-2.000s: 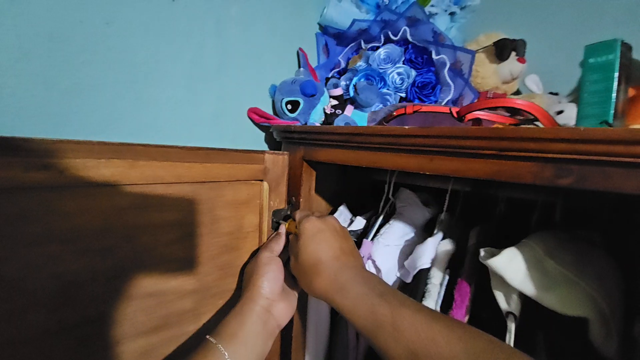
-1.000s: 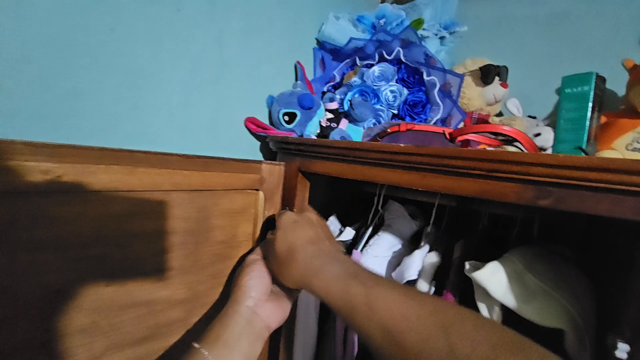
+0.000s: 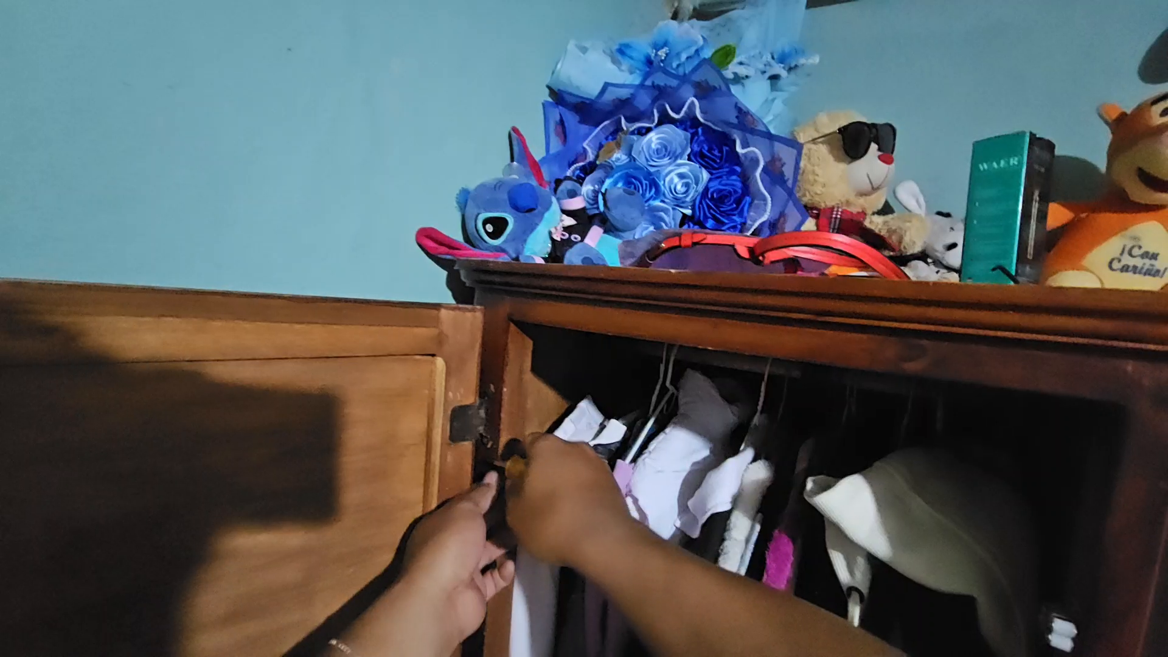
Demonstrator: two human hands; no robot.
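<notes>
A metal hinge [image 3: 468, 422] joins the open wooden door [image 3: 301, 420] to the wardrobe frame [image 3: 520, 379]. Just below it, my right hand [image 3: 561, 497] is closed around a small tool with a yellowish handle [image 3: 516, 467], of which only a bit shows; its kind cannot be told. My left hand [image 3: 456, 557] is below and left of the right one, at the door's edge, thumb and forefinger raised near the tool's dark end. Whether the left fingertips pinch anything is hidden.
Clothes [image 3: 680, 456] hang on hangers inside the wardrobe, right of my hands. On the wardrobe top [image 3: 821, 297] stand a blue plush toy [image 3: 511, 219], a bouquet of blue fabric roses [image 3: 680, 178], a red strap [image 3: 821, 246], a teddy bear [image 3: 849, 173], a green box [image 3: 995, 210] and an orange plush toy [image 3: 1113, 219].
The hinge, hidden behind my hands one second ago, now shows above them. My left hand's fingers are more spread and visible than before.
</notes>
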